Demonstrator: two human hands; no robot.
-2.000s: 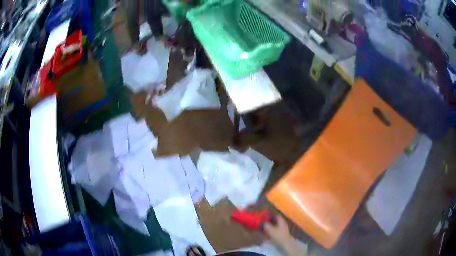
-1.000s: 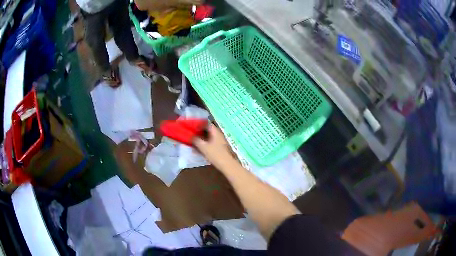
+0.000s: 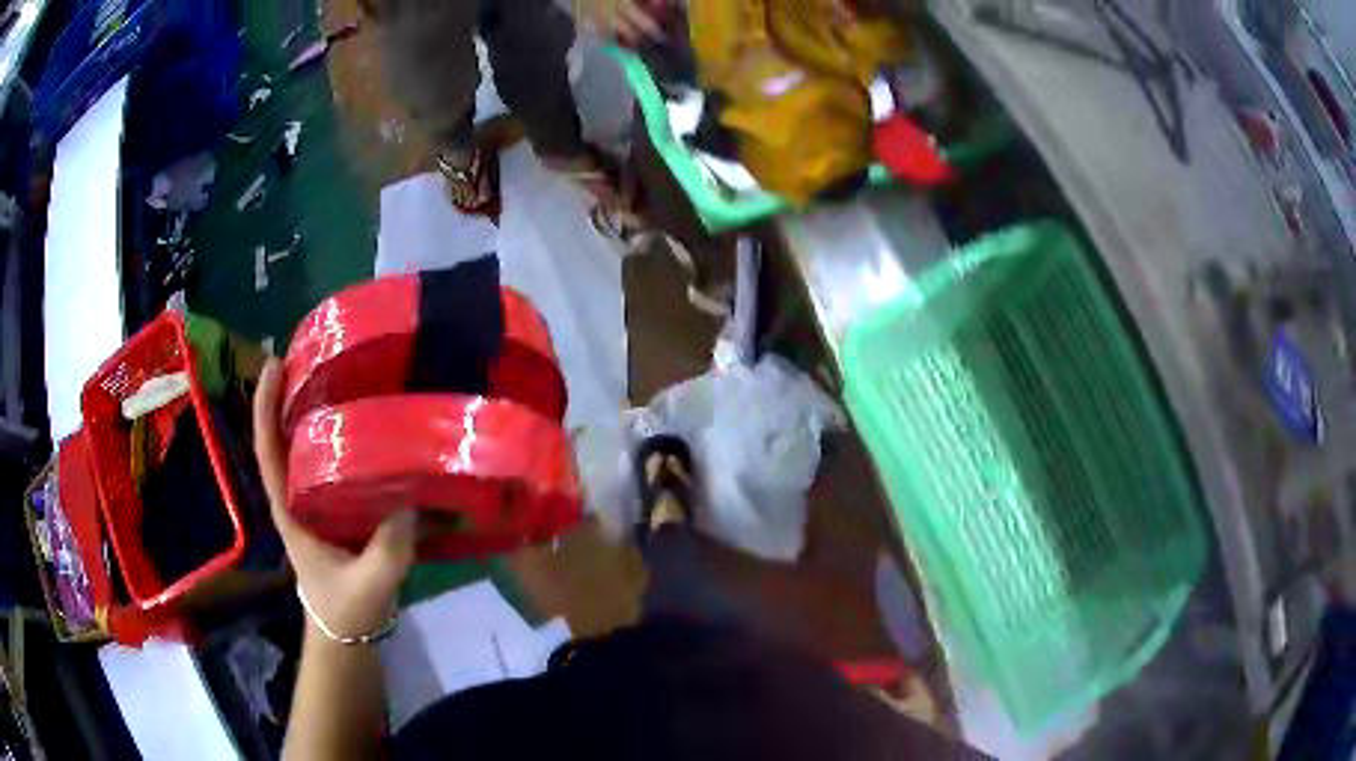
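My left hand [image 3: 345, 583] grips two stacked red tape rolls [image 3: 431, 461], held up left of the middle. The rolls are glossy, and a black strip [image 3: 457, 324] lies across the upper one. A bracelet is on the left wrist. My right hand [image 3: 904, 693] is low, small and blurred, partly hidden by my dark clothing. It holds a red thread cone [image 3: 869, 672], of which only a part shows.
Green basket [image 3: 1026, 461] on a white bench at right; another green basket [image 3: 723, 208] ahead holds mustard fabric [image 3: 788, 97]. A person's legs [image 3: 528, 75] stand ahead. Red basket [image 3: 223, 513] at left. White paper and plastic litter the floor.
My left hand has come into view with the red tape rolls. My right hand has dropped to the lower edge with the red cone. The fabric basket and the person's legs appear nearer.
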